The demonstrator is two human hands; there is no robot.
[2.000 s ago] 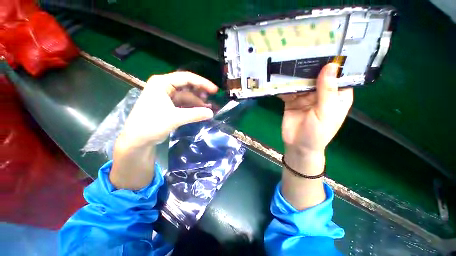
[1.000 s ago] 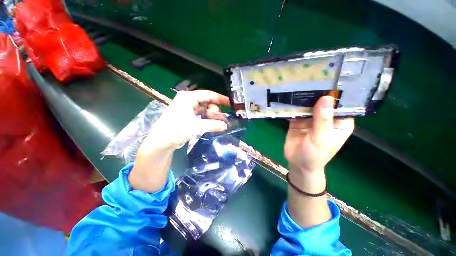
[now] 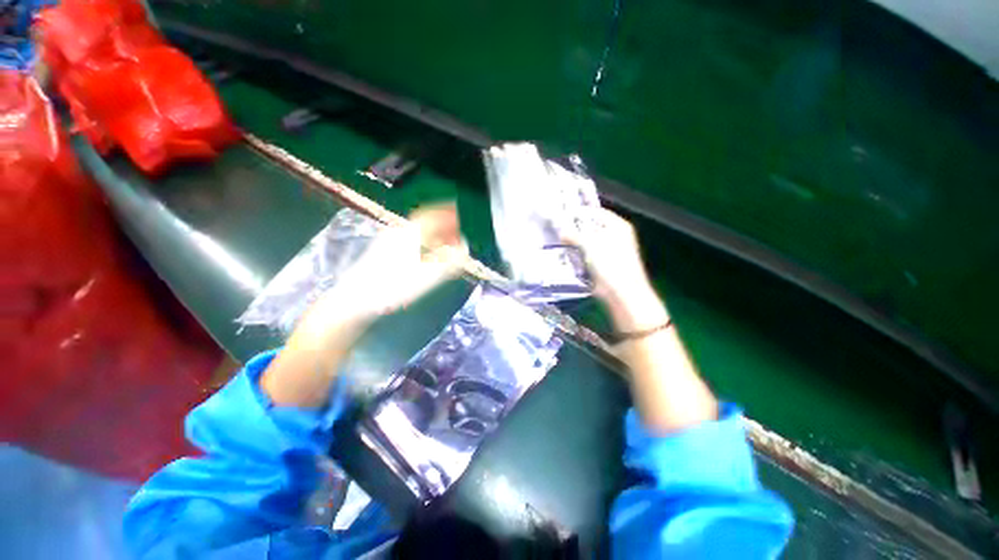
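My right hand (image 3: 608,254) holds a phone frame assembly (image 3: 537,213) over the inner edge of the ledge. The unit is blurred and now looks whitish and shiny; whether a bag covers it I cannot tell for sure. My left hand (image 3: 400,263) is blurred, to the left of the unit and apart from it, and I cannot make out its fingers or anything in them. A glossy purple-grey stack of anti-static bags (image 3: 466,388) lies on the ledge between my forearms.
A crumpled clear plastic bag (image 3: 312,273) lies on the dark-green ledge (image 3: 208,224) beside my left hand. Red plastic sacks (image 3: 148,93) bulge at the left. The recessed green belt (image 3: 745,131) runs beyond the worn edge strip. Small pale pieces (image 3: 392,166) lie along it.
The phone frame assembly has moved left and turned from lying wide to roughly upright in view, its inner details no longer showing. My left hand has drawn slightly left, away from it.
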